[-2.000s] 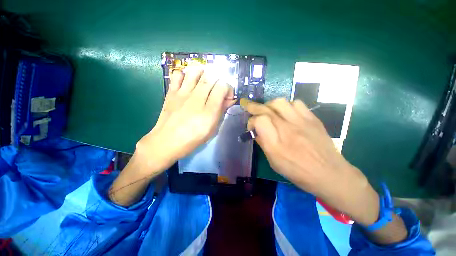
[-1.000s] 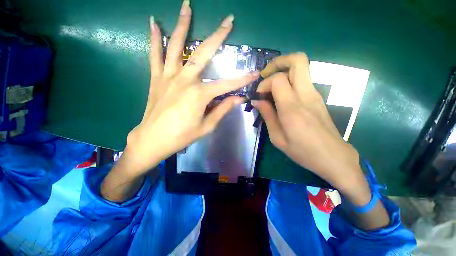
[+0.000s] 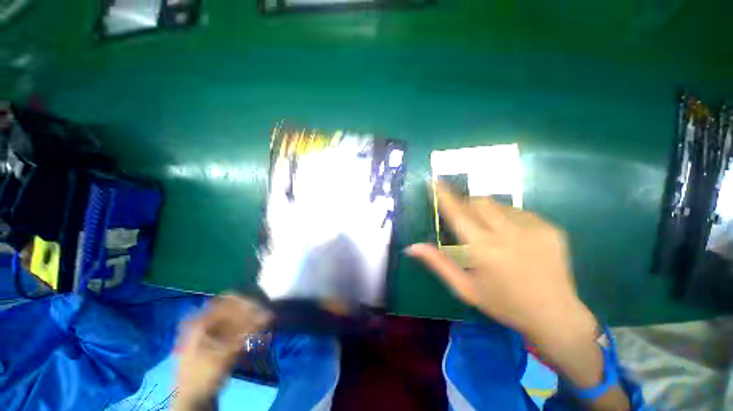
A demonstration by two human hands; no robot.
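Note:
The opened tablet assembly (image 3: 333,217) lies in front of me with its silver middle glaring white and its board at the far end. My left hand (image 3: 225,321) is blurred at the tablet's near left corner; whether it holds anything cannot be told. The tape release liner (image 3: 498,168), pale with dark tape blocks, lies right of the tablet. My right hand (image 3: 510,253) is over the liner's near part, thumb and fingers apart, with nothing visible in it. The fingertips are blurred over the liner's dark area.
A blue box (image 3: 120,233) with pale labels stands at the left, with a yellow label (image 3: 46,261) beside it. Dark slabs (image 3: 695,201) lean together at the right. Another tablet assembly (image 3: 145,16) lies at the far left, and a dark-edged slab (image 3: 346,4) is cut off at the top.
Both hands have left the tablet's board end. My left hand has drawn back to the near left; my right hand has moved over the liner. The view has shifted, showing more of the far bench.

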